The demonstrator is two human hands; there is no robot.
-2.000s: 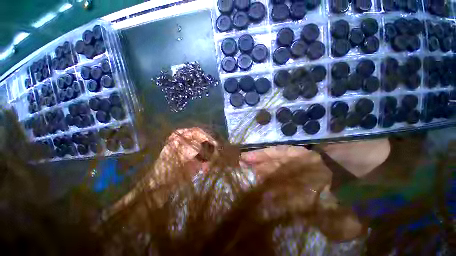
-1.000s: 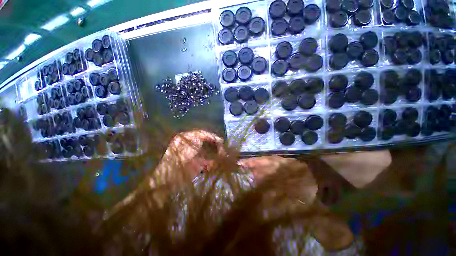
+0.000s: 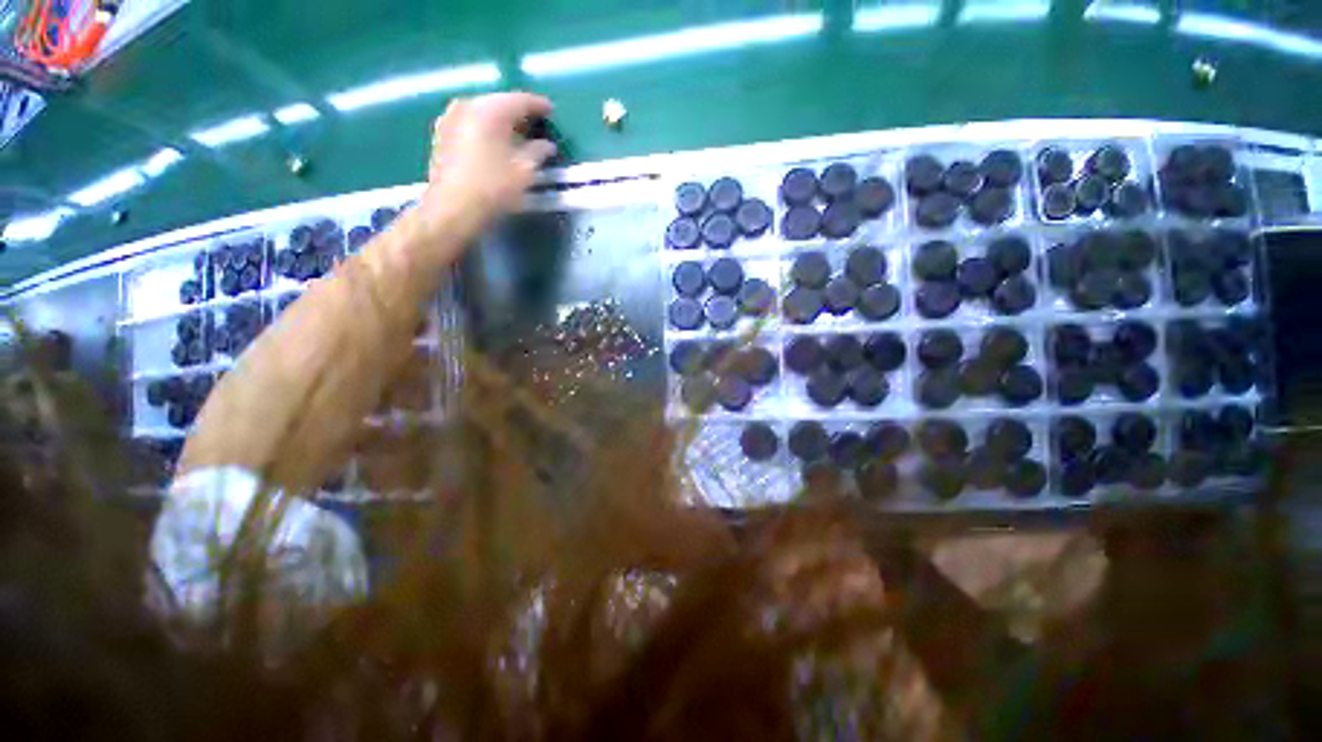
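Note:
My left hand (image 3: 486, 149) is stretched out past the far edge of the trays, fingers bent. A small dark part (image 3: 538, 136) is at its fingertips; blur hides whether it is gripped or only touched. My right hand (image 3: 826, 580) is low in the picture, blurred behind hair, its fingers and any contents hidden. A glittering heap of tiny fittings (image 3: 592, 341) lies on the grey-green base tray (image 3: 616, 247), partly behind hair. The right compartment tray (image 3: 899, 319) holds groups of black parts (image 3: 834, 283); its near-left cell shows one at its right side.
The left compartment tray (image 3: 152, 341), also with black parts, is partly covered by my left forearm. Small brass-coloured pieces (image 3: 613, 113) lie on the green bench (image 3: 754, 94) beyond the trays. Orange items (image 3: 61, 32) are at the far left corner. Hair blocks the lower picture.
My left hand has gone from the near edge, forward and left over the trays to the bench beyond. The view has shifted, showing more of the far bench. My right hand stays low.

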